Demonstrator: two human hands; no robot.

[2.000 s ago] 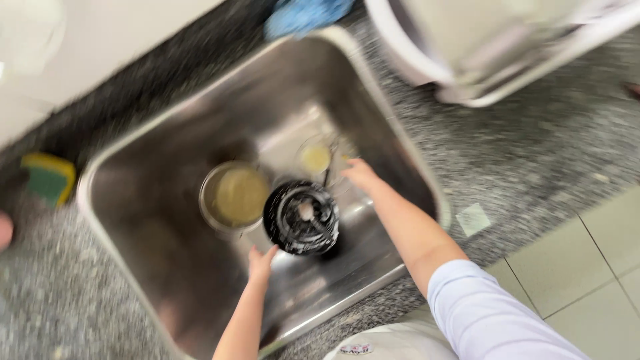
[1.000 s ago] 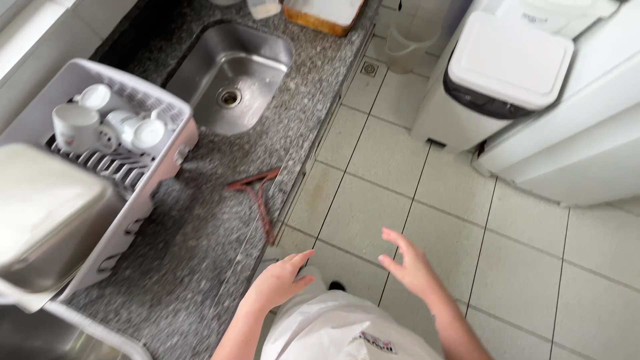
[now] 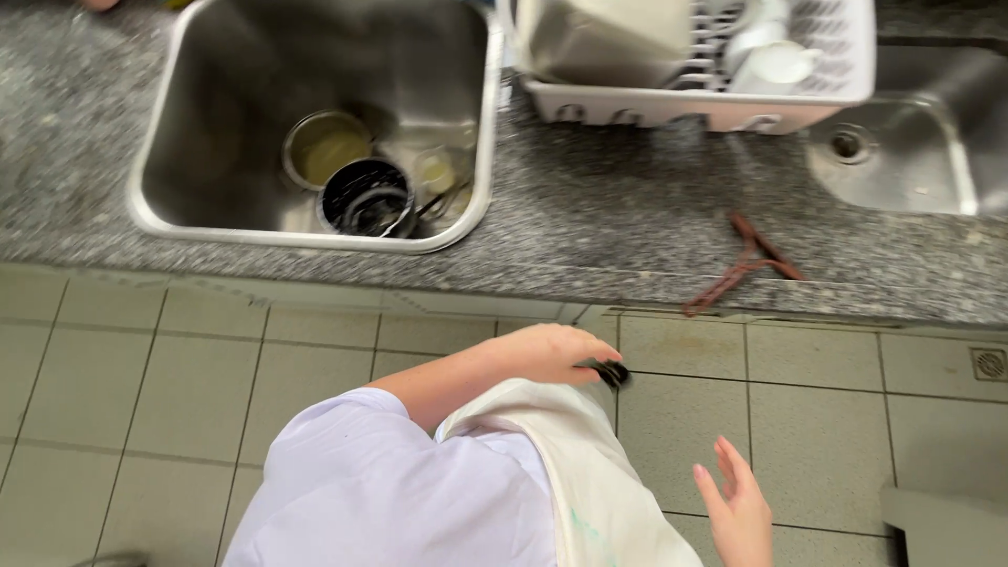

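Note:
My left hand (image 3: 555, 352) reaches out over the tiled floor near the counter's front edge, its thumb and fingers apart and nothing seen in them. Just past its fingertips a dark thing shows, probably a shoe (image 3: 613, 372). Lower right, my right hand (image 3: 736, 504) is raised over the floor, spread and holding nothing. Behind them, in the large steel sink (image 3: 236, 235), lie a dark round bowl (image 3: 366, 197) with whitish residue, a round container of yellowish liquid (image 3: 327, 150), and a small container with yellowish contents (image 3: 435, 173).
A white dish rack (image 3: 693, 102) with white cups (image 3: 776, 67) and a metal pan (image 3: 606, 39) stands on the granite counter (image 3: 598, 197). A reddish-brown squeegee (image 3: 744, 264) lies near the counter edge. A second sink (image 3: 890, 150) is at right, a floor drain (image 3: 989, 363) below.
Two seconds ago my hands were in the large sink at the dark bowl; the bowl now sits there with no hand on it. The view has swung widely.

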